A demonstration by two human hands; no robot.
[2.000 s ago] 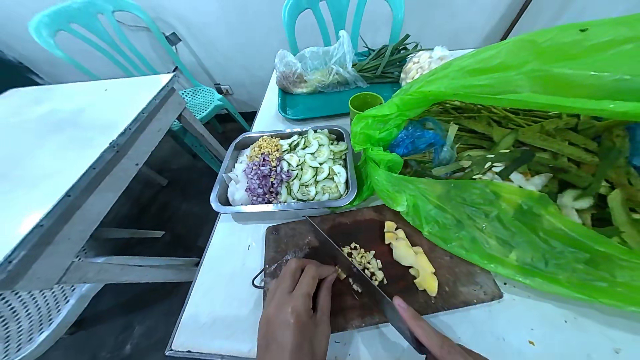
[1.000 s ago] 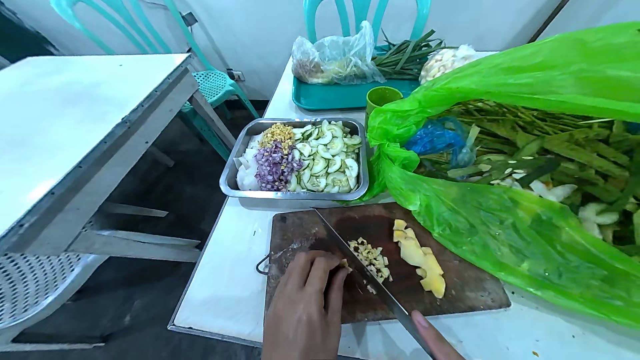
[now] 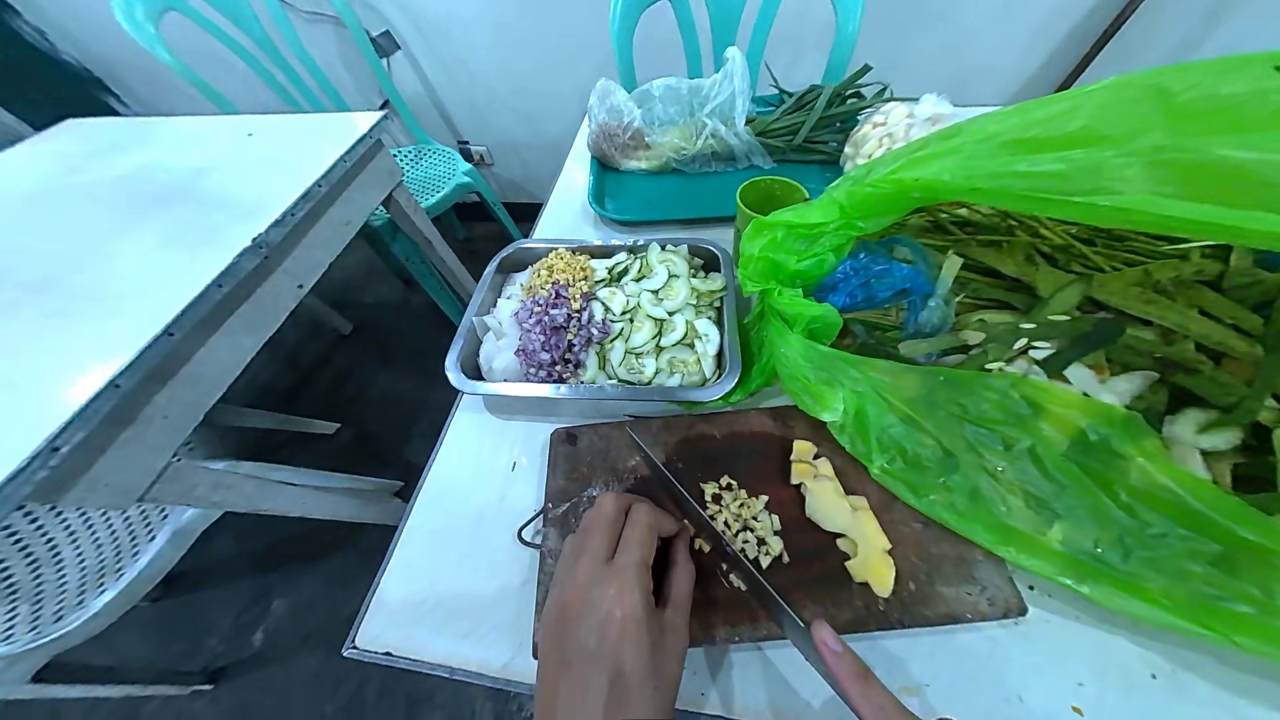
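Note:
On a dark wooden cutting board [image 3: 930,570], my left hand [image 3: 620,590] has its fingertips bent around a small piece of ginger, mostly hidden, against the knife blade. My right hand [image 3: 855,670], at the bottom edge, grips a kitchen knife [image 3: 730,550]; its handle is out of view. Diced ginger [image 3: 745,520] lies just right of the blade, with peeled ginger slices [image 3: 845,520] farther right. Behind the board, a steel tray [image 3: 600,394] holds sliced cucumber [image 3: 660,320], chopped purple onion [image 3: 550,335], minced yellow bits [image 3: 558,275] and white pieces [image 3: 500,350].
An open green plastic bag [image 3: 960,450] of peelings overlaps the board's right side. Behind stand a green cup [image 3: 770,195] and a teal tray [image 3: 660,197] with a clear bag [image 3: 680,125] and long green pods or leaves [image 3: 820,115]. Another white table [image 3: 190,220] is at left.

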